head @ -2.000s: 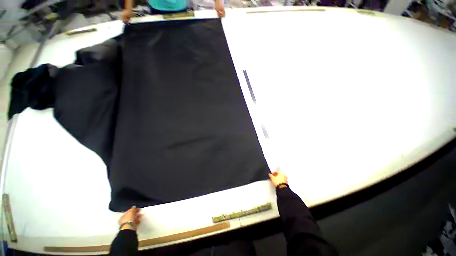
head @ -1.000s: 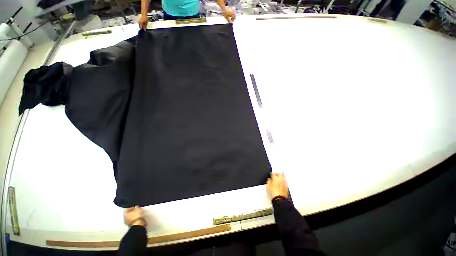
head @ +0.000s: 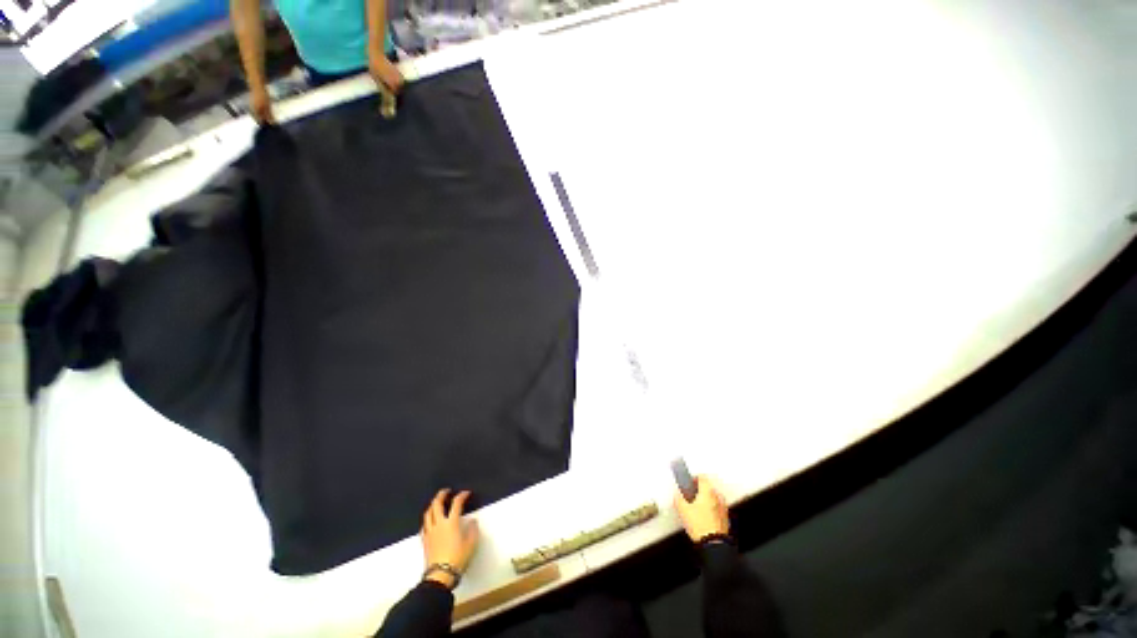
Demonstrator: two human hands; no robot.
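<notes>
The black fabric (head: 412, 299) lies mostly flat on the white-covered table (head: 848, 224), bunched at its left end. Its near right corner is drawn in and creased. My left hand (head: 448, 536) rests with fingers spread at the fabric's near edge. My right hand (head: 703, 510) is off the fabric, closed around a short grey strip (head: 682, 477) near the table's front edge; the strip's lower end is hidden in the hand. A dark steel ruler (head: 574, 224) lies just right of the fabric.
A person in a turquoise shirt (head: 327, 34) stands opposite, one hand on a cloth weight (head: 388, 104) at the fabric's far edge. Another mottled weight (head: 584, 540) and a brown wooden strip (head: 505, 595) lie along the near edge between my hands.
My right hand has let go of the fabric corner and taken the grey strip. My left hand has moved right along the near edge. The coworker's hand has left the far right corner. The view has tilted.
</notes>
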